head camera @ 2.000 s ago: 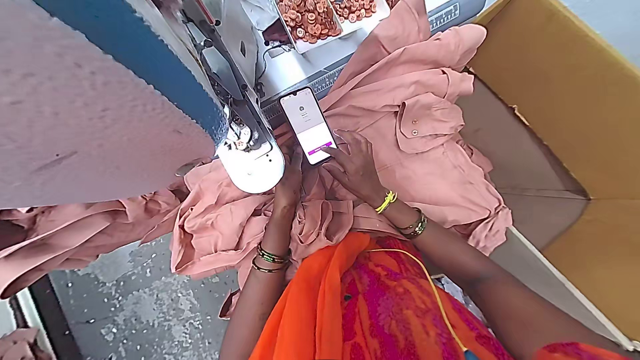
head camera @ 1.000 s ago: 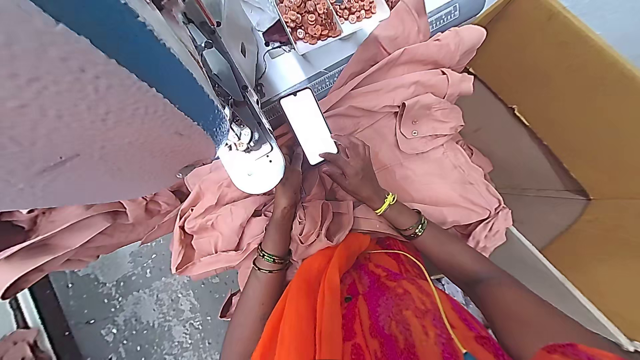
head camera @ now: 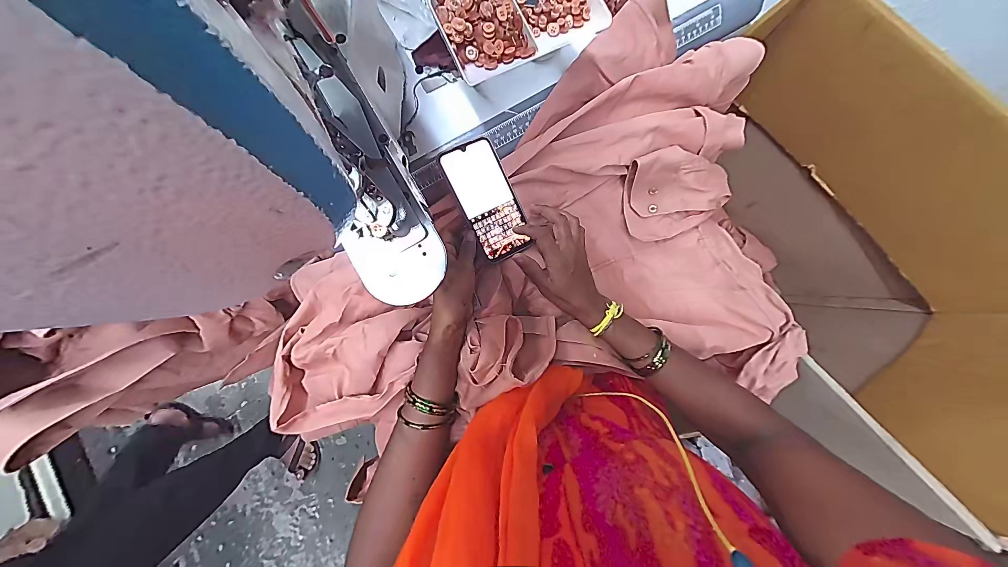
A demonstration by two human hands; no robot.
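A smartphone (head camera: pixel 482 185) with a lit screen and an on-screen keyboard lies tilted over the pink garment. My left hand (head camera: pixel 458 272) is at the phone's lower left side, partly hidden by the sewing machine head (head camera: pixel 394 264); its fingers and hold on the phone cannot be made out. My right hand (head camera: pixel 559 256) has its fingers spread, one fingertip at the lower right of the screen. Under both hands is a pink shirt-like garment (head camera: pixel 654 268), bunched up, with a cuff (head camera: pixel 679 193) bearing two small fasteners.
Trays of brown buttons (head camera: pixel 492 35) stand on the machine bed at the top. A large cardboard box (head camera: pixel 882 165) is on the right. More pink cloth (head camera: pixel 150 362) hangs at the left, and another person's legs (head camera: pixel 197 480) and sandalled feet show on the floor below it.
The phone's screen now shows a keyboard, where it was blank white a second ago. Another person's legs have come into view at the lower left. My hands have barely moved.
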